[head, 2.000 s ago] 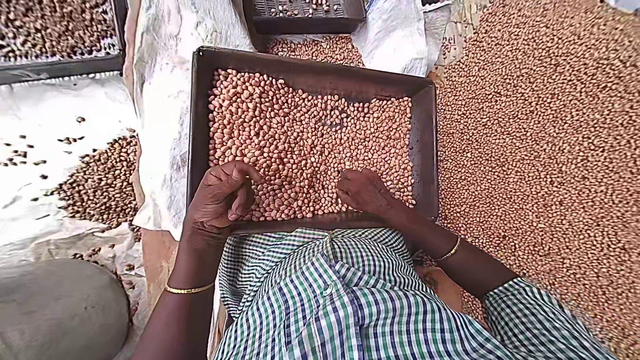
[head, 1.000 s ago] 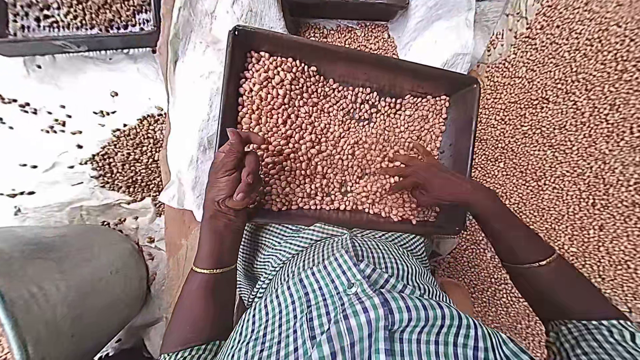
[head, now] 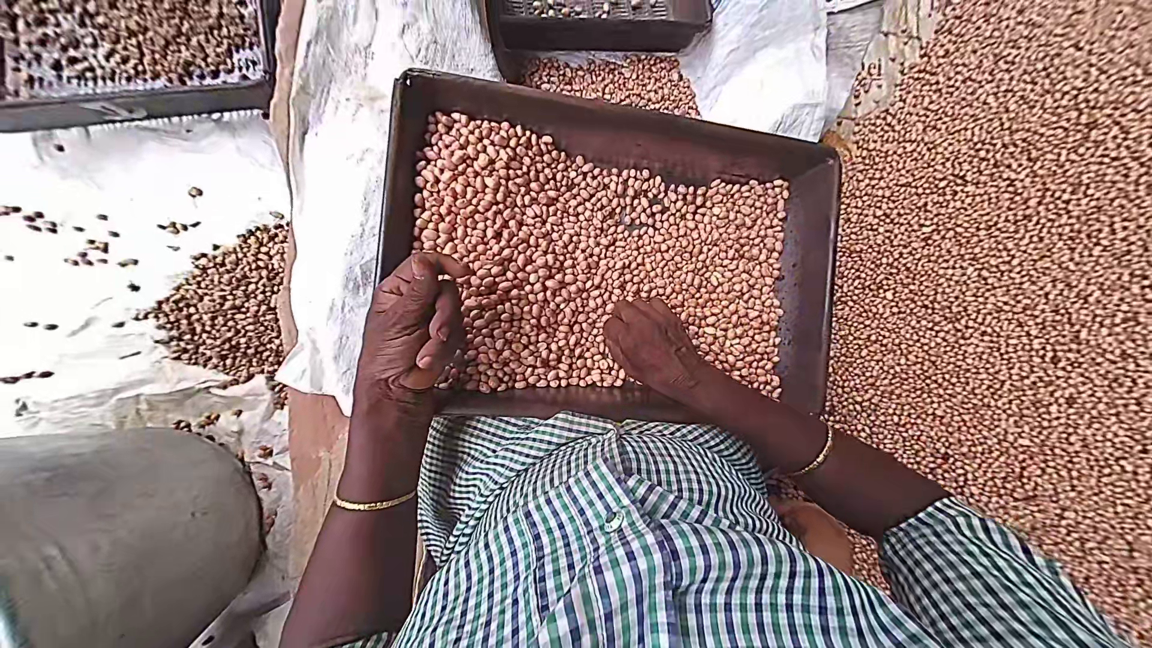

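Note:
A dark rectangular tray (head: 621, 126) lies tilted against my lap, its floor mostly covered with pinkish-brown shelled peanuts (head: 540, 243). My left hand (head: 416, 319) is at the tray's left side, over the near left corner of the peanuts, palm turned inward and fingers curled; whether anything is between the fingertips cannot be made out. Among the peanuts near the tray's front edge, my right hand (head: 652, 346) rests back up, its fingers bent down and its fingertips hidden. Dark patches of the tray floor show through near the far edge.
A large spread of similar peanuts (head: 990, 315) covers the right side. To the left are a pile of darker kernels (head: 229, 310) on white sheeting (head: 135, 171), a rounded grey container (head: 126, 531) and another tray (head: 135, 106). A dark crate (head: 598, 34) stands beyond my tray.
My right hand has drawn in its spread fingers and moved left over the peanuts, nearer the tray's front edge. My left hand stays at the tray's left side.

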